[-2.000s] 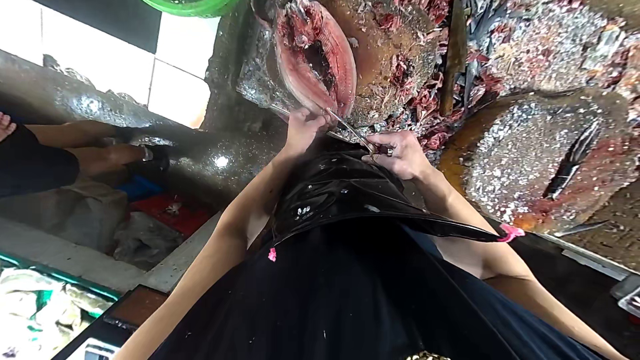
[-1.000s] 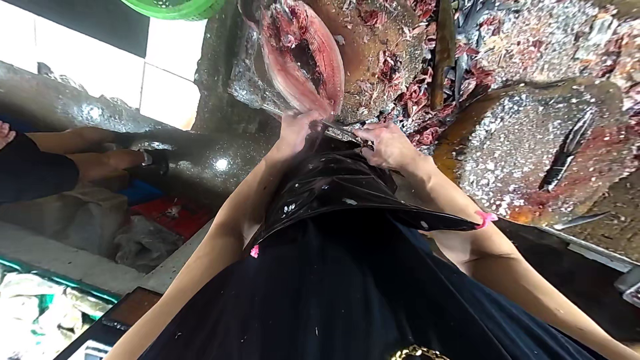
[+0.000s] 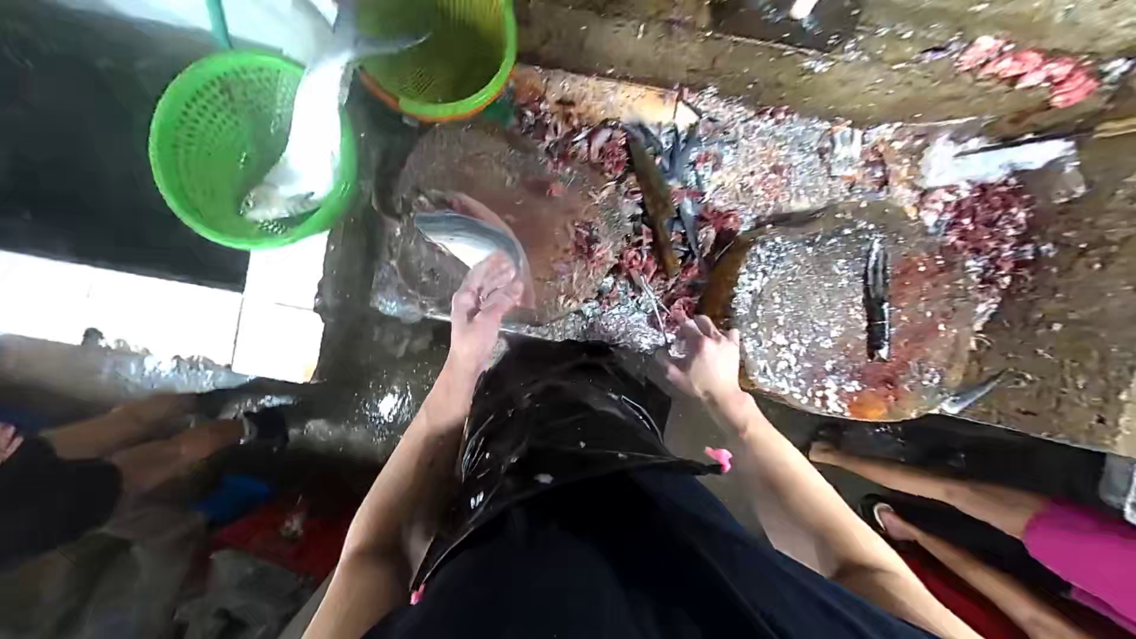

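A split fish (image 3: 470,235), its silvery skin partly turned up and pink flesh along the edge, lies on a round, wet chopping block (image 3: 550,213). My left hand (image 3: 486,297) grips its near end, slightly blurred. To the right, my right hand (image 3: 706,355) is closed around a slim metal cutting tool (image 3: 654,306), whose thin tips point up and left over red scraps (image 3: 639,262). The tool's exact kind cannot be told, since my fingers cover its handle. The tool and the fish are apart. A black, wet apron (image 3: 568,417) hangs below both hands.
At upper left, a green basket (image 3: 164,169) holds a pale fish (image 3: 315,124), beside another green basket (image 3: 508,44). A second block (image 3: 799,311) with scales and a dark-handled object (image 3: 877,297) is at right. People's legs (image 3: 958,488) show at lower right and lower left.
The fish, earlier spread with its red inside up, now shows silvery skin. My hands have moved apart, the tool away from the fish. The view has shifted, bringing the baskets in.
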